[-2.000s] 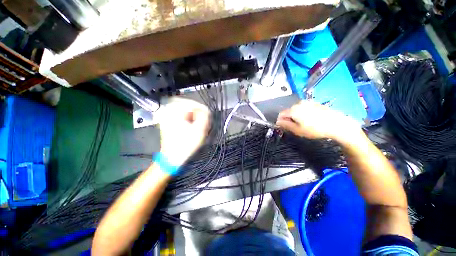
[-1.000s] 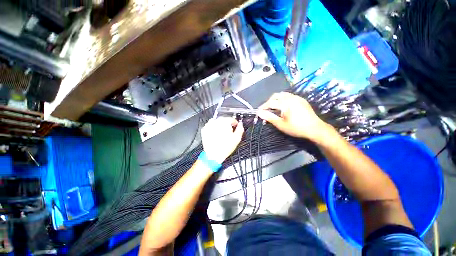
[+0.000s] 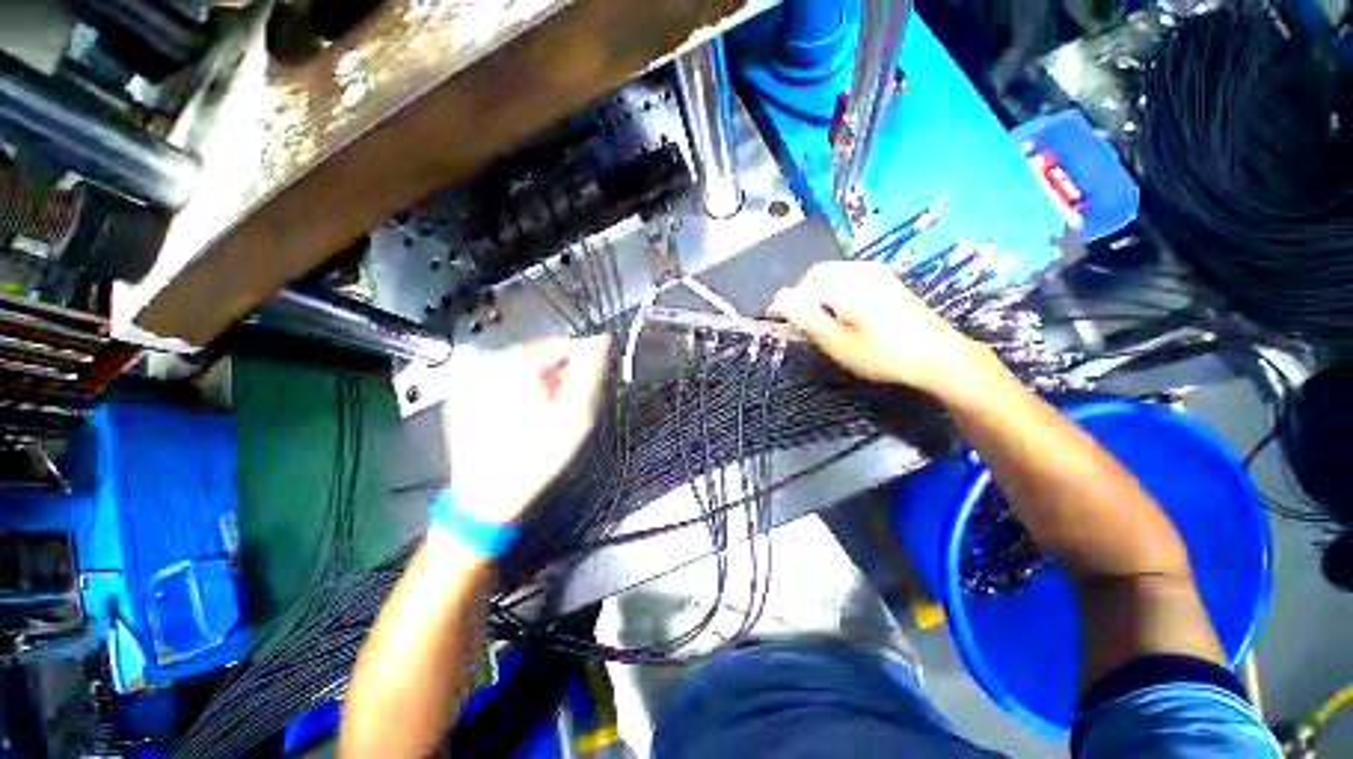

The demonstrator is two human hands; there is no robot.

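My right hand [image 3: 876,326] is closed on the right end of a narrow silver bar [image 3: 720,322]. Several black cables hang from the bar and loop down toward the lap. My left hand [image 3: 522,423], pale and blurred, is left of the bar over the cable bundle [image 3: 668,445]; its fingers look curled, and whether they hold a cable cannot be told. Pliers [image 3: 634,334] with pale handles in an open V lie behind the bar, partly covered. The dark lower mold [image 3: 579,208] sits on a bolted silver plate, with a few thin cables running out of its front.
The upper platen [image 3: 445,134] overhangs the mold, with shiny guide posts [image 3: 709,134] beside it. Silver cable ends [image 3: 987,304] fan out beyond my right hand. A blue bucket [image 3: 1209,549] stands at right, coiled cables [image 3: 1254,193] at far right, a blue container [image 3: 163,519] at left.
My left hand has moved left, away from the bar, after being at its left part a second ago. My right hand stays at the bar's right end. The view has turned.
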